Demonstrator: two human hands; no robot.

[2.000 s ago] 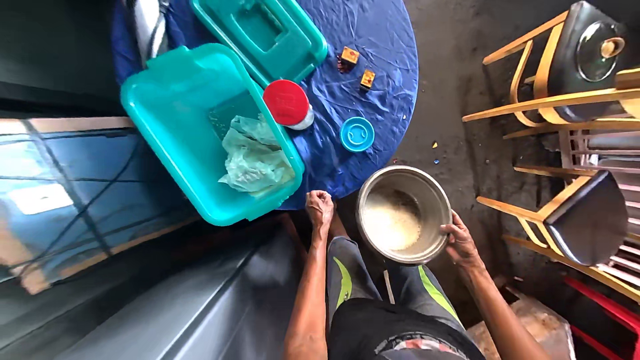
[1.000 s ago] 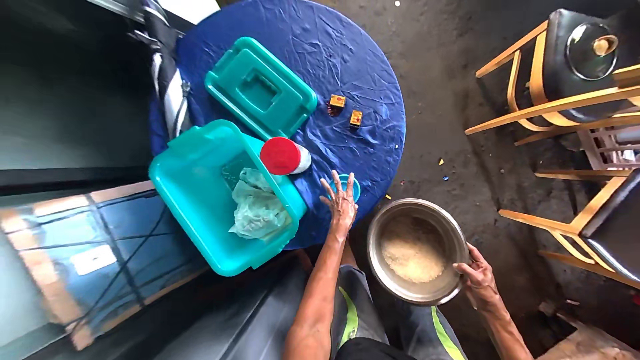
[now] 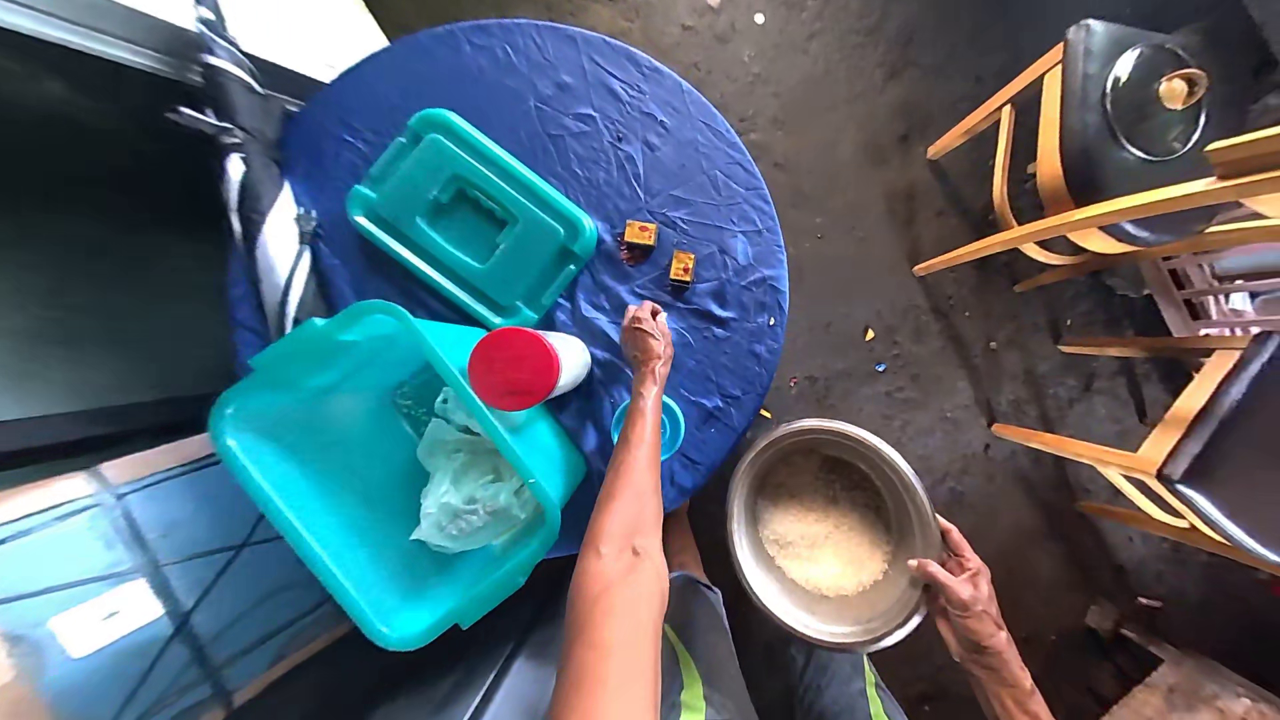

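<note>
My right hand (image 3: 968,600) grips the rim of a metal pot (image 3: 745,540) with uncooked rice (image 3: 825,540) in it, beside the round table. My left hand (image 3: 648,340) is over the blue tablecloth (image 3: 560,90), its fingers curled; whether they hold anything is hidden. Under my left forearm is a small blue plastic lid or dish (image 3: 674,428), partly covered. Two small yellow boxes (image 3: 641,234) (image 3: 682,266) lie just beyond the hand. A jar with a red lid (image 3: 515,368) stands by a teal plastic bin (image 3: 330,480), which holds a crumpled plastic bag (image 3: 465,495).
A teal bin lid (image 3: 470,220) lies on the table behind the bin. An umbrella (image 3: 270,210) leans at the table's left edge. Wooden chairs with black seats (image 3: 1225,440) stand at the right, one bearing a glass pot lid (image 3: 1155,100). A strapped blue box (image 3: 150,580) is at lower left.
My left hand has moved from near the table's front edge, past the small blue lid or dish, to near the yellow boxes. Its spread fingers have curled. My right hand still holds the pot.
</note>
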